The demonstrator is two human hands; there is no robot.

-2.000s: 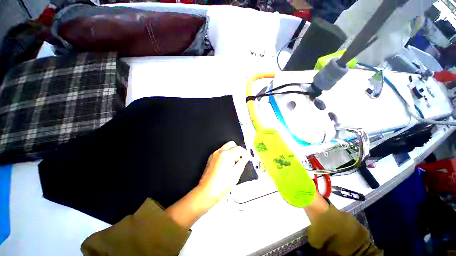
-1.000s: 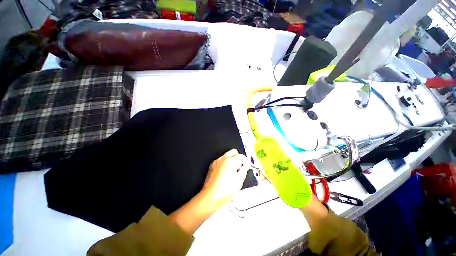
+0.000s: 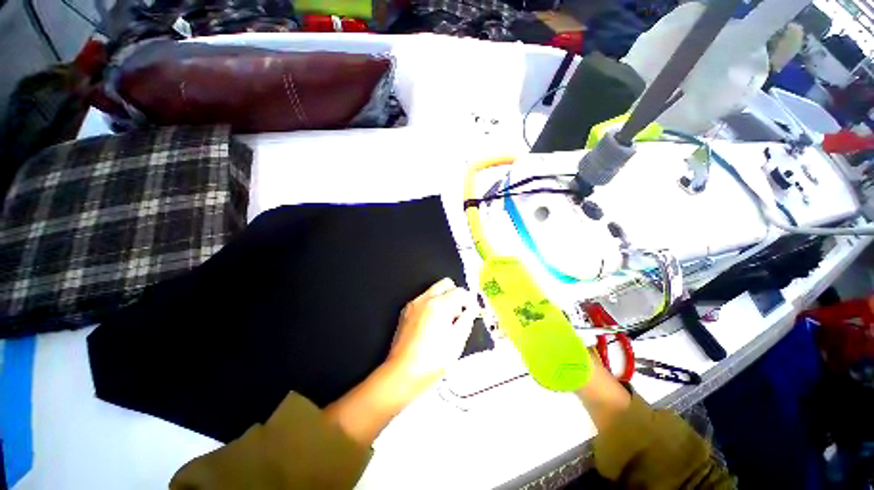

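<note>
The black fabric panel [image 3: 287, 297] lies flat on the white table, its right edge at the needle area of the white sewing machine [image 3: 671, 215]. My left hand [image 3: 436, 325] rests on the panel's right edge by the needle, fingers bent and close together; whether they pinch the cloth is not clear. The yellow-green cover [image 3: 535, 325] hangs beside the needle and hides most of my right hand [image 3: 602, 385]; only the wrist and part of the hand show. The needle and presser foot are mostly hidden.
A plaid stack [image 3: 125, 220] lies at the left, touching the panel's edge. A maroon roll [image 3: 249, 88] is at the far edge. Scissors with a red handle [image 3: 628, 356], black thread snips [image 3: 668, 371] and a black bar-shaped object [image 3: 702, 330] lie right of the needle. Blue tape [image 3: 17, 407] is at the left.
The camera view has shifted slightly. My left hand stays at the panel's right edge and my right hand stays behind the cover. The panel shows no clear movement on the table.
</note>
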